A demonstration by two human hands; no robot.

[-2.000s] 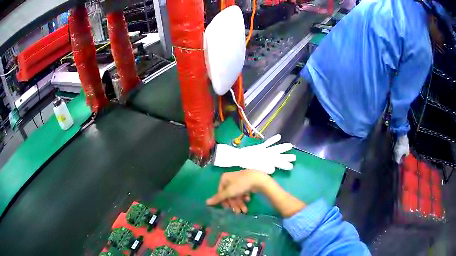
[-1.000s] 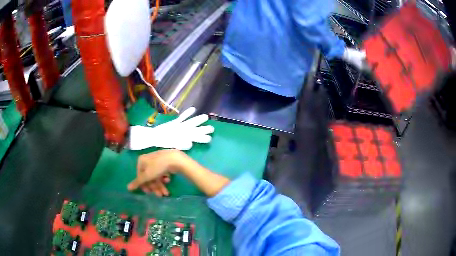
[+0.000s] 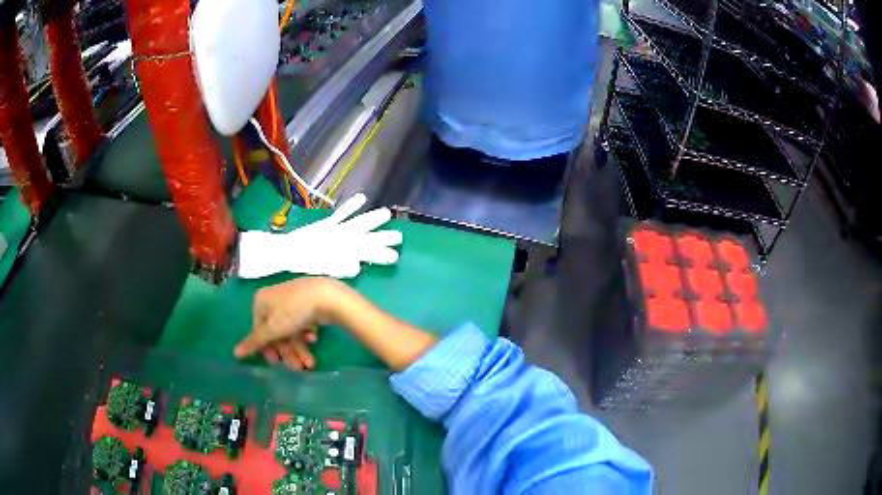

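Note:
My right hand (image 3: pixel 290 321), bare, rests above the green mat at the far edge of a clear blister tray (image 3: pixel 387 440). Its index finger points left and the other fingers are curled; no held thing shows. The tray holds several green circuit boards (image 3: pixel 198 425) over red. White labels (image 3: pixel 351 445) sit on the black parts along the boards' right sides. The tray's near side is cut off by the lower edge. My left hand is out of the picture.
A flat white glove (image 3: pixel 324 242) lies on the green mat (image 3: pixel 455 276) beyond my hand, beside a red-wrapped post (image 3: pixel 179 145). A dark belt (image 3: pixel 106 280) runs at left. A person in a blue smock (image 3: pixel 513 72) stands ahead. Stacked red trays (image 3: pixel 696 290) and a wire rack (image 3: pixel 716 126) are at right.
The view has turned right since the first frame. The person's red tray, raised in the middle frame, no longer shows. My right hand keeps nearly the same pose by the tray.

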